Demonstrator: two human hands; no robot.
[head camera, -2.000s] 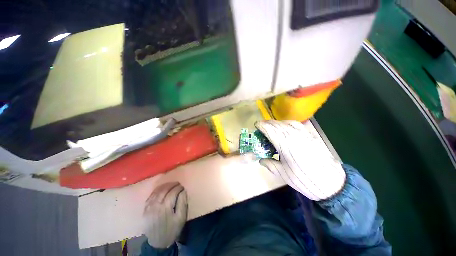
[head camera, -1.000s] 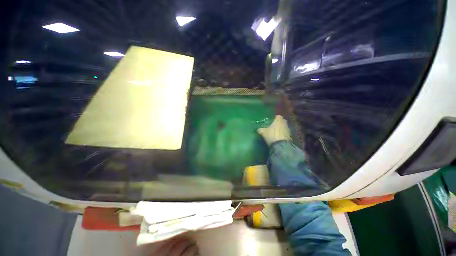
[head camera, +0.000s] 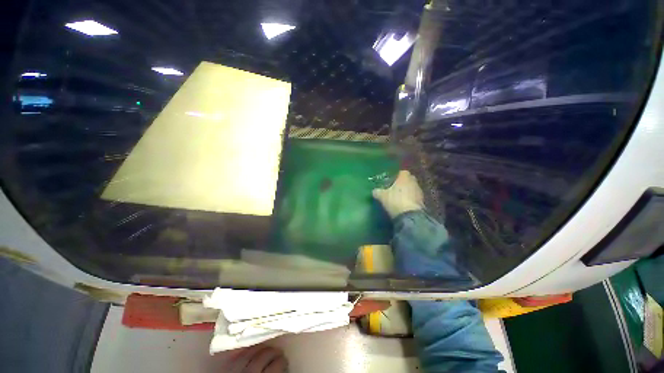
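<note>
My right hand (head camera: 402, 194), gloved and whitish, shows through the viewing window inside the cabinet, over the right side of the green mat (head camera: 327, 197). It holds a small circuit board (head camera: 380, 177), seen faintly at its fingertips below a pale thick tube (head camera: 416, 80). My sleeve passes through the arm opening beside a grey-beige pad (head camera: 389, 319) edged in yellow. My left hand (head camera: 261, 360) lies on the white ledge (head camera: 327, 352) at the bottom edge, cut off and partly under the white cloth or paper bundle (head camera: 280, 317); its fingers' state is unclear.
A pale yellow sheet (head camera: 211, 146) shows in the window. Red padding (head camera: 149, 312) lies left of the opening, yellow padding (head camera: 502, 307) right of it. A dark screen (head camera: 630, 229) is at the right. The green conveyor (head camera: 560, 339) is at the lower right.
The board and my right hand have gone from the ledge by the opening into the cabinet. The view has shifted to the window. Over the last second my right hand has barely moved.
</note>
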